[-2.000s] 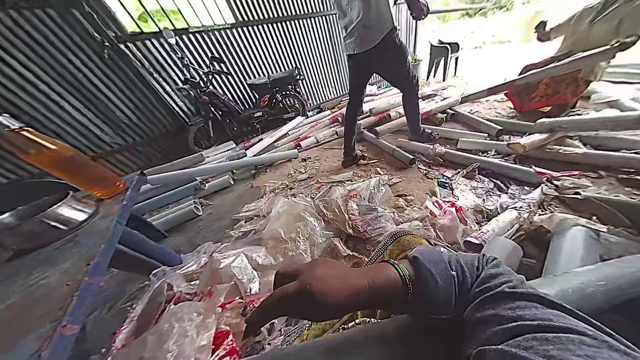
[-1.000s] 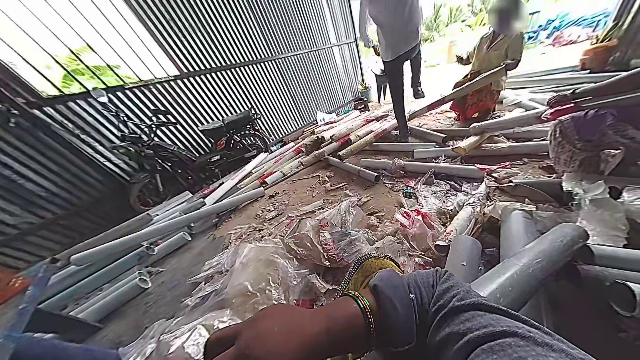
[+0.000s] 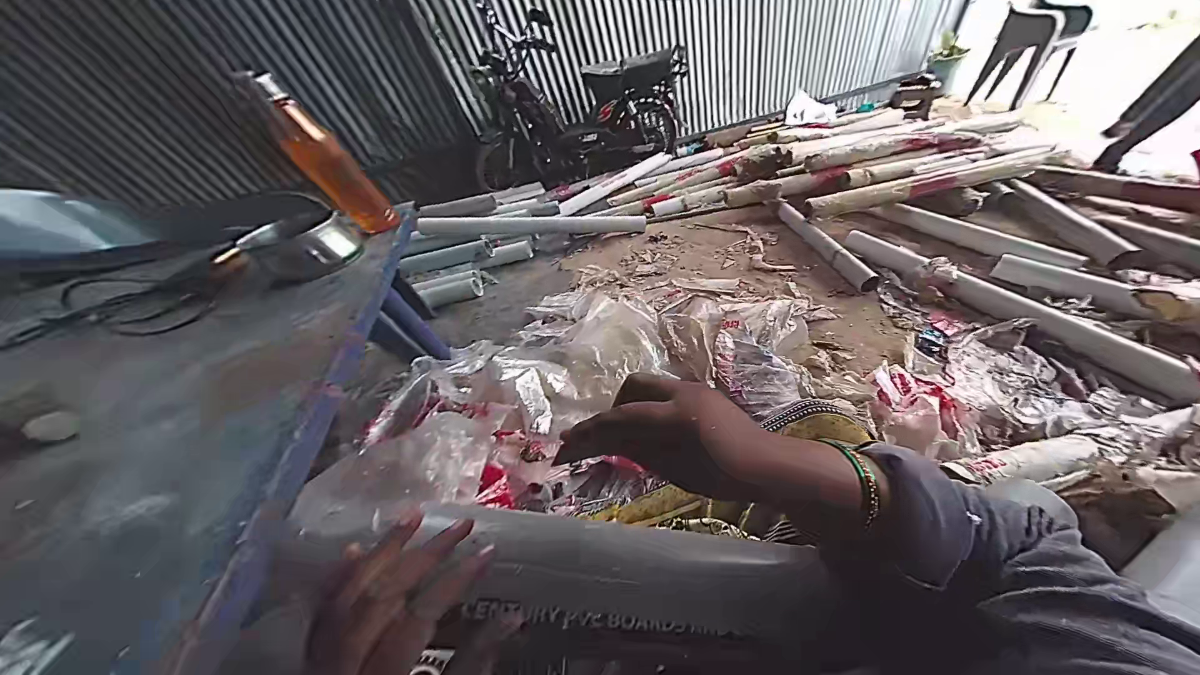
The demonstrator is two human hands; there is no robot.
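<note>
A thick grey PVC pipe (image 3: 637, 572) with printed writing lies across the bottom of the view, in front of me. My left hand (image 3: 394, 591), blurred, rests on or just over its left part with the fingers spread. My right hand (image 3: 666, 436) is above the pipe's far side, wrist bent and fingers pointing left, with nothing seen in it. Bangles circle that wrist below a rolled grey sleeve. Crumpled clear plastic wrapping (image 3: 600, 347) lies beyond the hands, and a yellow patterned cloth (image 3: 656, 506) shows under my right hand.
At left stands a worn table (image 3: 281, 375) bearing a metal pan (image 3: 309, 248) and a bottle of orange liquid (image 3: 333, 164). Many pipes (image 3: 844, 178) lie across the floor. A motorcycle (image 3: 581, 103) stands by the corrugated wall, and chairs (image 3: 1031, 42) are at the back right.
The view has swung left and down since a second ago. My left hand and the printed grey pipe now show plainly at the bottom.
</note>
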